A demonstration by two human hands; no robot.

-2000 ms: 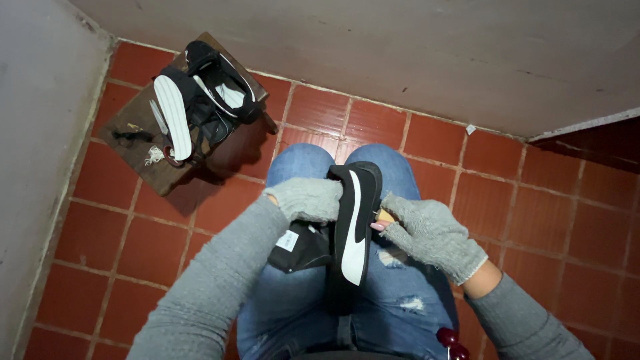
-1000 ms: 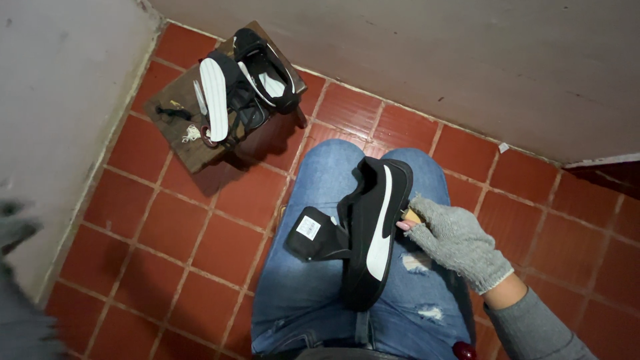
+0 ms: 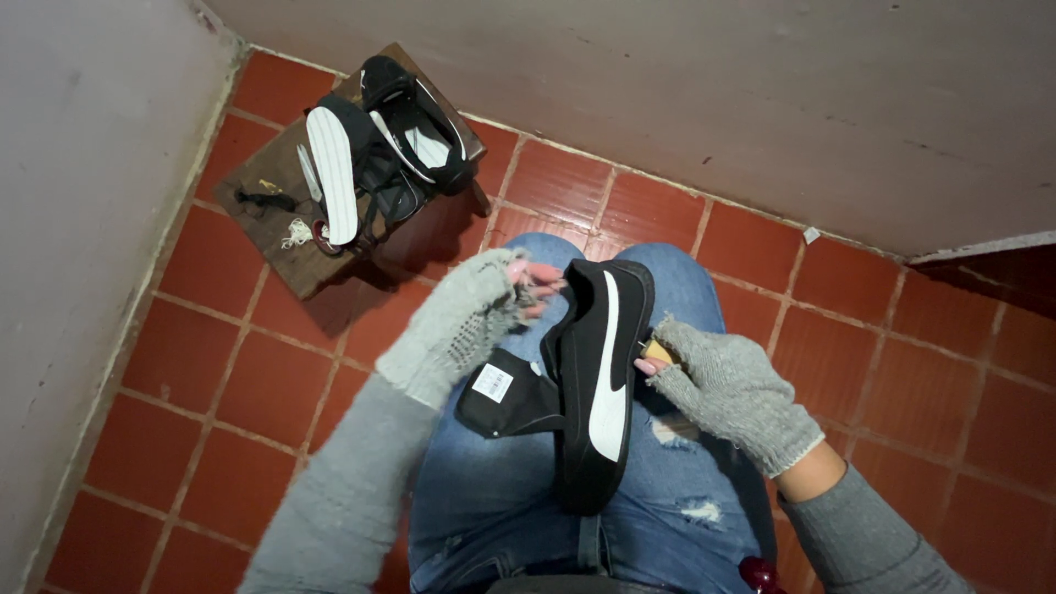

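A black shoe (image 3: 587, 363) with a white side stripe lies on its side across my jeans. Its black tongue (image 3: 516, 396), bearing a white label, is folded out to the left. My right hand (image 3: 718, 384), in a grey fingerless glove, grips the yellowish handle (image 3: 657, 352) of a small tool beside the sole edge; a bit of thin metal shows at its tip, the rest is hidden. My left hand (image 3: 495, 301), gloved alike, is by the shoe's opening with its fingers apart and nothing visible in them; whether it touches the shoe I cannot tell.
A low wooden stool (image 3: 272, 239) at upper left bears another black shoe (image 3: 421, 124), a white sole-shaped piece (image 3: 332, 173), scissors (image 3: 309, 172), white thread (image 3: 297, 234) and a dark red ring-shaped thing (image 3: 324, 238). Walls meet the tiled floor behind it. A dark red round object (image 3: 759, 573) is at lower right.
My left hand held the shoe at first, then was away at the far left edge, and is now back near the shoe's opening. My right hand keeps the tool at the sole edge.
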